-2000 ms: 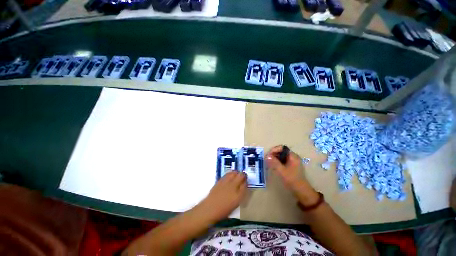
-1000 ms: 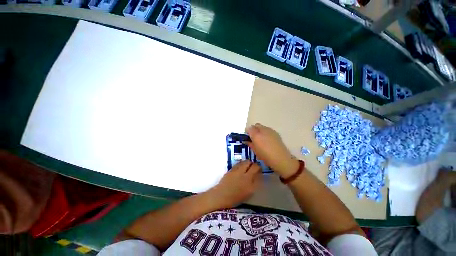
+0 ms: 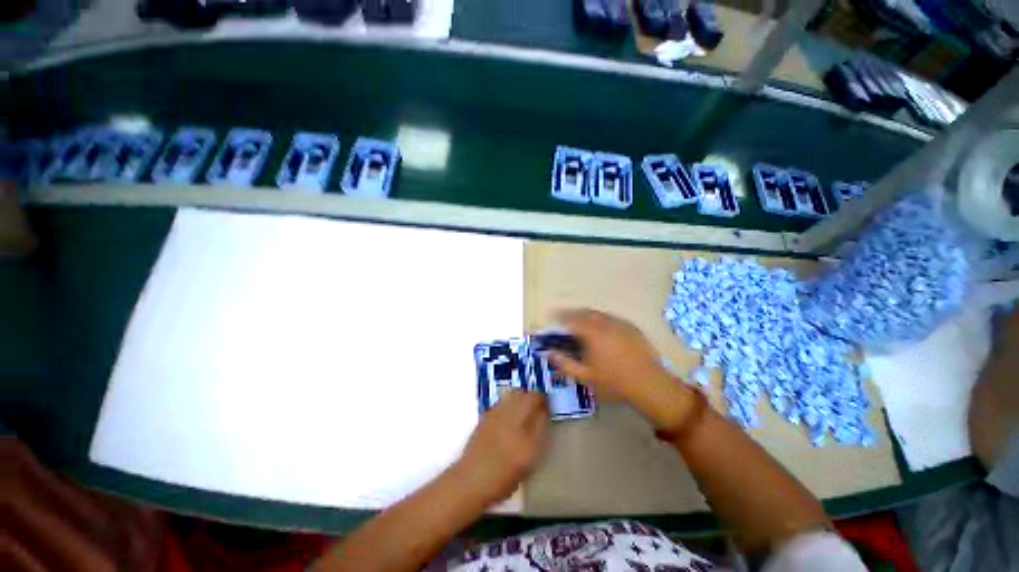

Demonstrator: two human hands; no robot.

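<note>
Two housings with light-blue rims lie side by side where the white sheet meets the brown cardboard, the left housing (image 3: 492,363) and the right housing (image 3: 575,399). My left hand (image 3: 510,434) rests on their near edges, fingertips at the seam; its fingertips are partly hidden. My right hand (image 3: 603,355) is over the upper part of the right housing, with a short dark tool (image 3: 559,344) in its fingers. Any small insert under the fingers is hidden. The pile of light-blue inserts (image 3: 765,335) lies on the cardboard to the right.
The green conveyor belt (image 3: 481,151) runs beyond the bench with rows of housings. The white sheet (image 3: 324,358) is at left, the brown cardboard (image 3: 615,469) at right. A clear bag of inserts (image 3: 900,274) and a white ring (image 3: 989,184) stand at right. Another person's arm (image 3: 994,391) shows at the right edge.
Since two seconds ago my right hand has moved left from beside the housings to over the right one. The view tilted down, then back up. The housings stay together under my left hand.
</note>
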